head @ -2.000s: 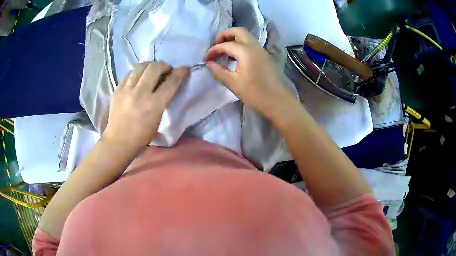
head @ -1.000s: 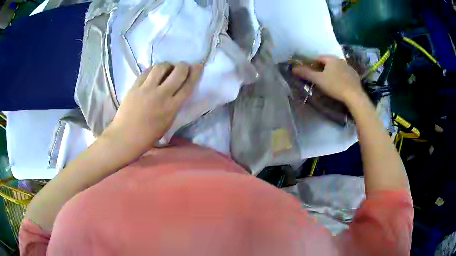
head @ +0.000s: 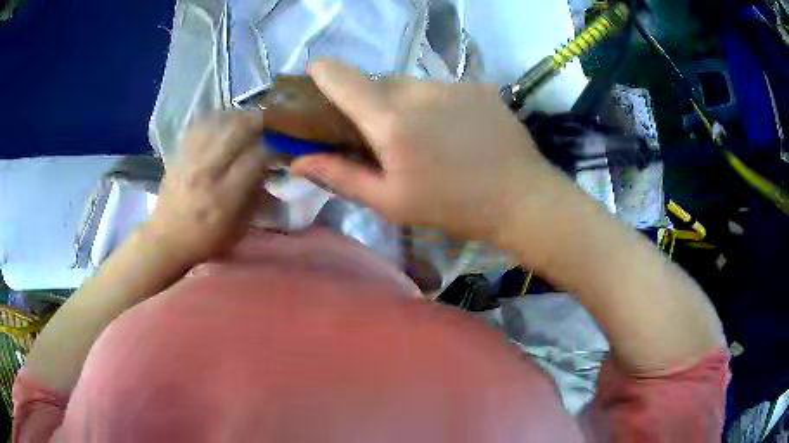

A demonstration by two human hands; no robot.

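Note:
A pale grey-beige garment with whiter lining lies in front of me, its near part bunched against my body. My right hand grips the brown handle of the iron, which has a blue part beneath. The iron is over the near part of the garment; its plate is mostly hidden by my hands. My left hand is blurred, on the cloth just left of the iron's tip. Its fingertips are partly hidden, so I cannot tell whether it pinches the cloth.
The navy form shows at the left, above the white table cover. A yellow coil and dark cords run from the iron at the upper right. The grey iron rest is at the right. Loose pale cloth lies below the table's right end.
My right hand has taken the iron from the right side and brought it left onto the garment. My left hand has moved slightly left. The yellow coil has swung nearer.

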